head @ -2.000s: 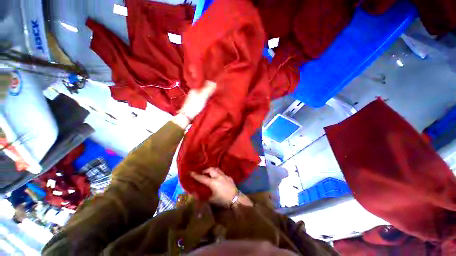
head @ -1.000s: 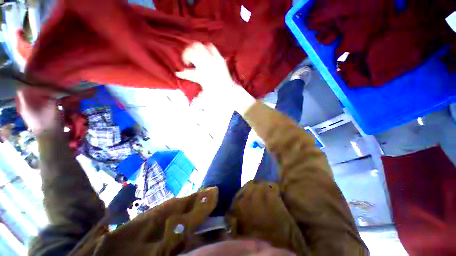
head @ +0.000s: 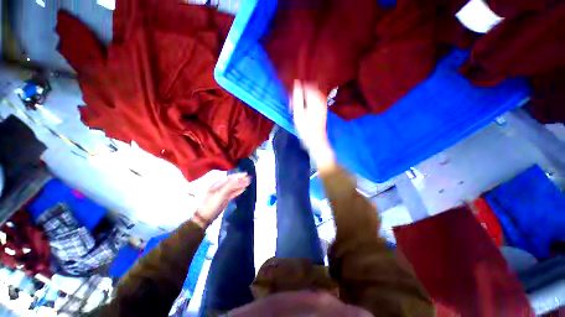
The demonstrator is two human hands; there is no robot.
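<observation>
Red garment pieces (head: 167, 80) lie spread in a loose pile at the upper left. A blue plastic crate (head: 396, 145) at the upper right holds dark red garment pieces (head: 396, 56). My right hand (head: 311, 117) is at the crate's near left part, its blurred fingers at the lower edge of the red cloth in it; whether they grip the cloth is unclear. My left hand (head: 221, 197) is below the spread pile, with nothing in it and its fingers extended, thumb partly apart.
A flat red panel (head: 458, 260) lies at the lower right, near another blue crate (head: 526, 207). Plaid cloth (head: 74, 238) and red cloth are at the lower left. A white label (head: 478, 15) lies on the crate's red cloth. My legs are below the crate.
The red piece that was lifted between my hands is no longer held up; red cloth lies spread at the left. My left hand has come inward and my right hand has moved to the crate.
</observation>
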